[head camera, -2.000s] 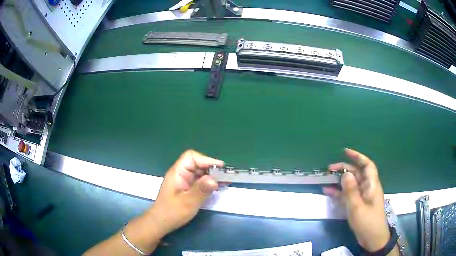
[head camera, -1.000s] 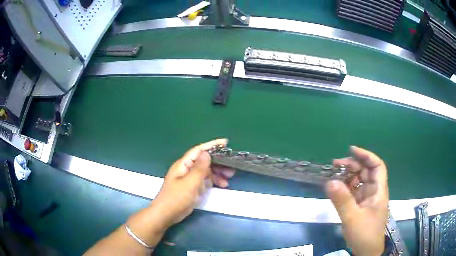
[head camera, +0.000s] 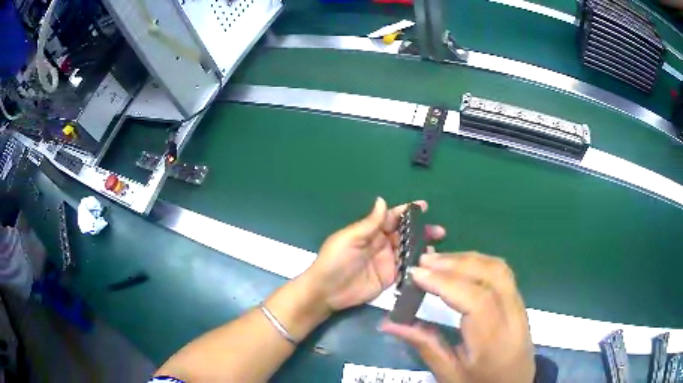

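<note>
A carrier fixture [head camera: 410, 263], a long dark-grey bar with a row of round studs, is held between both hands above the near pale rail. It points away from me, with its studs facing left. My left hand [head camera: 359, 262] holds its far part, with the palm beside the studs and the fingertips at the far end. My right hand [head camera: 479, 307] holds the near end between thumb and fingers. Part of the bar is hidden by the fingers.
Stacked fixtures [head camera: 524, 127] lie on the middle rail, beside a black locating block [head camera: 429, 136]. A bench machine [head camera: 176, 63] with a red emergency stop button [head camera: 114, 184] stands left. A white wipe [head camera: 91, 217] lies left. Grey bars [head camera: 615, 356] are lower right. A ribbed stack [head camera: 618, 45] is far right.
The fixture has turned from lying crosswise to pointing away from me, and my hands have come closer together. The view has swung left, showing more of the machine.
</note>
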